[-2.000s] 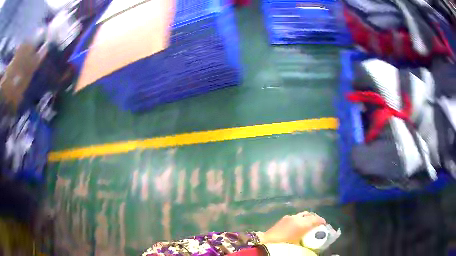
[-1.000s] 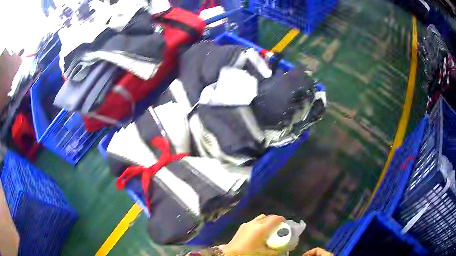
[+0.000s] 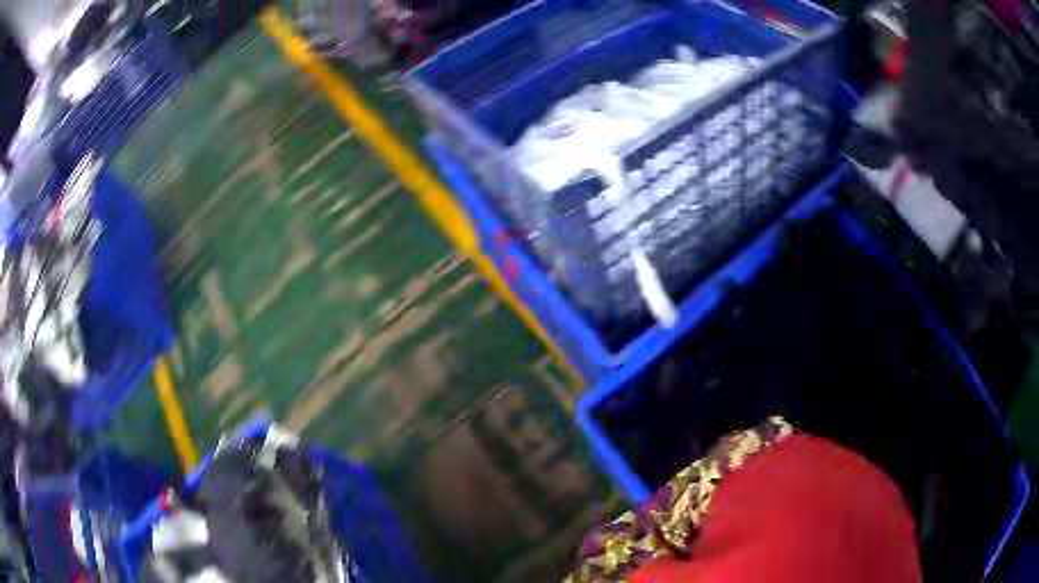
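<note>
Neither of my hands shows. A patterned sleeve (image 3: 672, 507) and red clothing (image 3: 798, 518) are at the bottom edge. Nearest in front is a blue crate (image 3: 611, 446) with a dark inside; its contents cannot be told. Beyond it stands a grey-blue slatted crate (image 3: 695, 188) with a soft heap of white pieces (image 3: 592, 125) in it. A white strip (image 3: 649, 279) hangs over its side. The small white roll is not in view. The picture is blurred.
A worn green floor (image 3: 308, 273) with a yellow line (image 3: 387, 154) runs along the left of the crates. At lower left, a blue crate (image 3: 370, 518) holds dark grey and white pieces (image 3: 256, 512). More blue crates and blurred piles stand at the far left. Dark material lies at the right.
The view has swung right, bringing the crates beside the yellow line closer. The crate of black and white bundles has moved to lower left. The hand with the white roll has left the picture.
</note>
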